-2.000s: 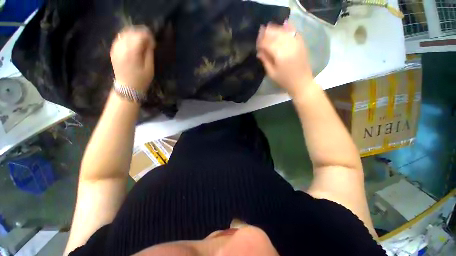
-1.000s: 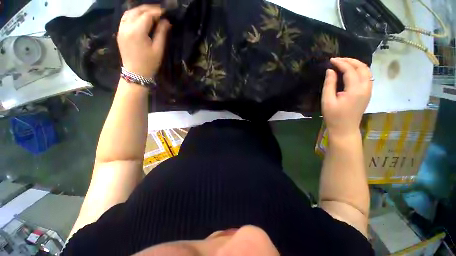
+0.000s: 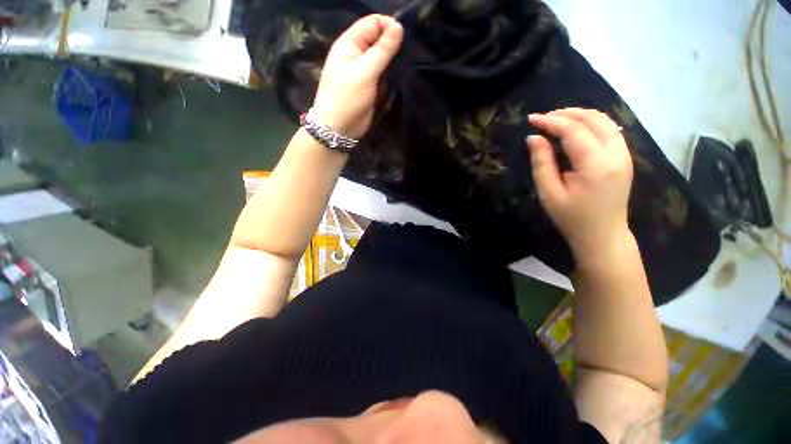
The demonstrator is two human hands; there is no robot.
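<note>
The black garment with tan-gold leaf print (image 3: 486, 147) lies over the board and white table, bunched at the top middle and smooth towards the lower right, where its end looks rounded. My left hand (image 3: 357, 65) pinches a bit of the garment between thumb and fingertips at its upper left part. My right hand (image 3: 585, 169) is over the garment's middle, thumb and fingers apart, with no cloth seen in it. The steam iron (image 3: 731, 184) stands on the table right of the garment. What lies under the cloth is hidden.
Beige hoses (image 3: 763, 95) run along the right side of the white table (image 3: 737, 316). A blue basket (image 3: 94, 104) is on the green floor at left, below a machine table (image 3: 156, 43). A white hanger (image 3: 344, 232) and taped boxes are below the front edge.
The view has turned, so the table slants down to the right. My left hand now pinches cloth higher up. My right hand has come off the garment's right edge to over its middle.
</note>
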